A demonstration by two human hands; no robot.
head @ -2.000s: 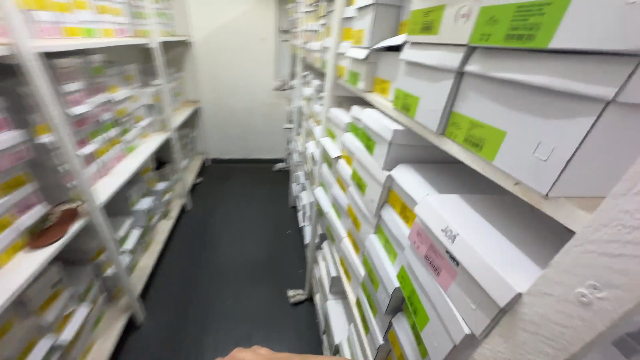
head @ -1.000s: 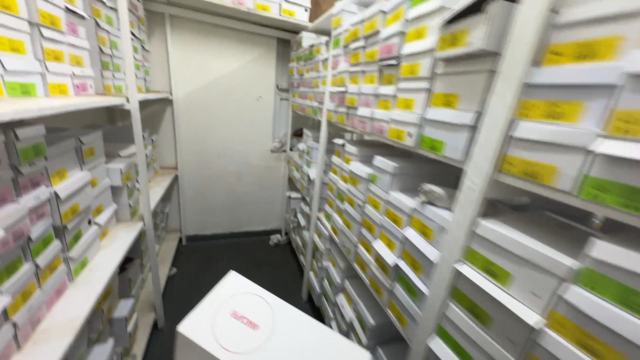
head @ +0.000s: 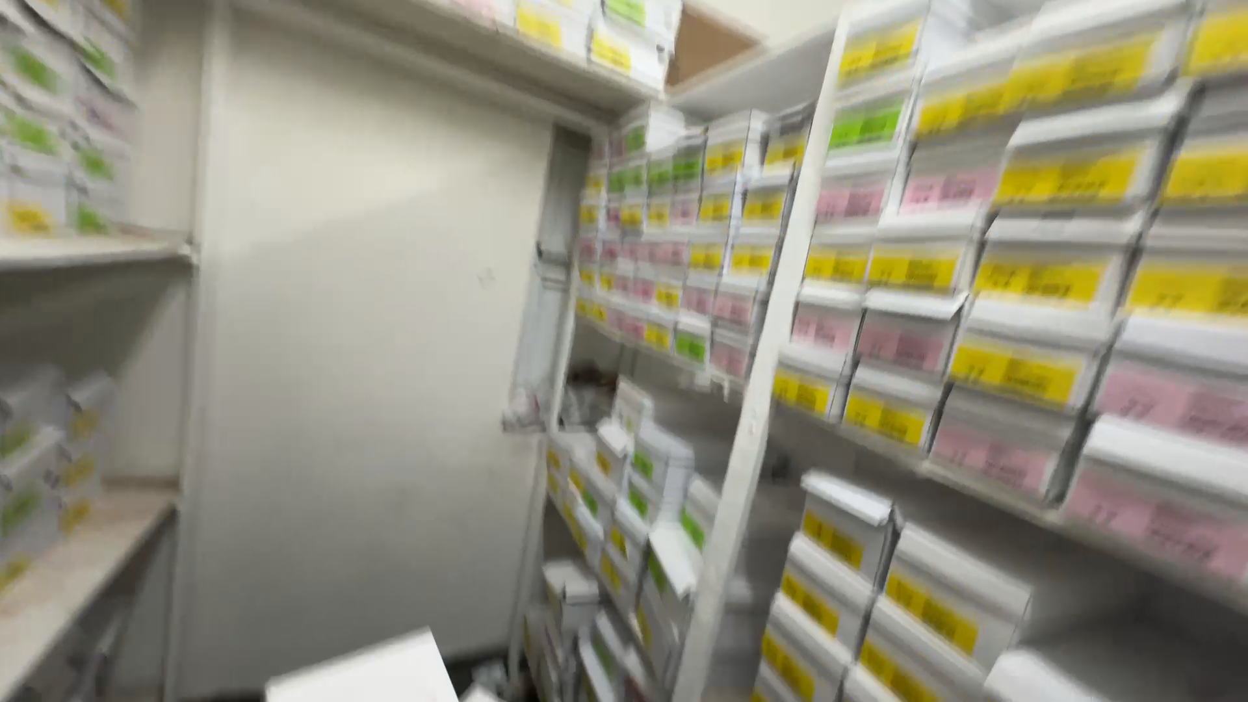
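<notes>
The corner of a white cardboard box (head: pixel 366 673) shows at the bottom edge of the head view, left of centre, low in front of the pale end wall. Neither my left hand nor my right hand is in the picture, so what holds this box is hidden. To the right, stacked white shoe boxes (head: pixel 1038 278) with yellow, pink and green labels fill the upper shelves. More labelled shoe boxes (head: pixel 819 585) stand in stacks on a lower shelf. The view is blurred by motion.
A white shelf post (head: pixel 770 370) rises right of centre. Shelving with boxes (head: pixel 34 468) runs along the left, its shelf edge (head: pixel 97 251) reaching the pale end wall (head: pixel 370 341). Above, a high shelf (head: pixel 487 49) carries more boxes. Wrapped items (head: pixel 524 409) hang at the wall's right side.
The end wall is much nearer than two seconds ago. A bare hand at the bottom edge then is out of view now. The white box, absent at first, came in and now shows only a corner.
</notes>
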